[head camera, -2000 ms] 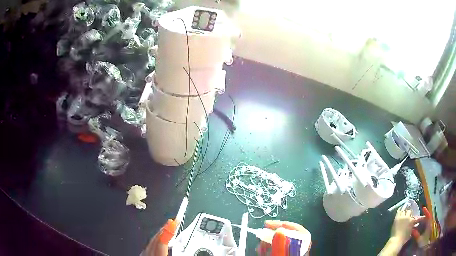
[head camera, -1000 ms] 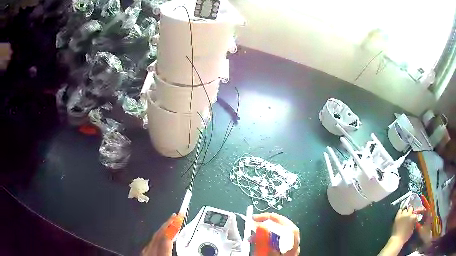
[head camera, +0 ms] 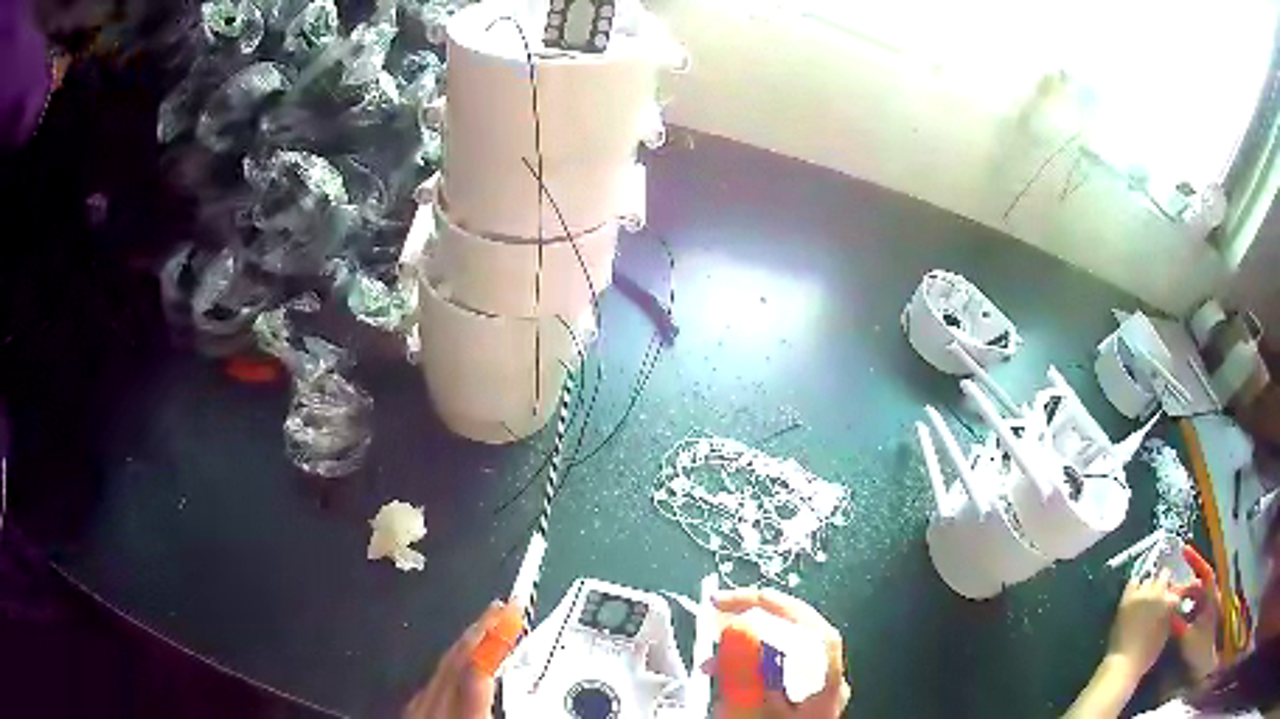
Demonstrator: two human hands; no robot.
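A white camera housing lies at the bottom centre, its dark window and round hole facing up, cut off by the lower edge. White antennas stand at both its sides. My left hand, with an orange finger cot, grips its left side at the antenna. My right hand, with an orange finger cot, holds a small whitish bottle with a dark blue patch. Its thin spout points left at the housing's right side; whether the tip touches cannot be told. A striped cord runs up from the left antenna.
A tall white housing stack stands behind. Tangled white rings lie mid-table. A crumpled off-white lump and clear-wrapped parts are left. White housings with antennas are right, beside another person's hands. A single housing lies behind them.
Against two seconds ago, the held housing shows slightly higher and further right. The bottle in my right hand is turned more, its spout now closer to the housing. The other person's hands moved slightly.
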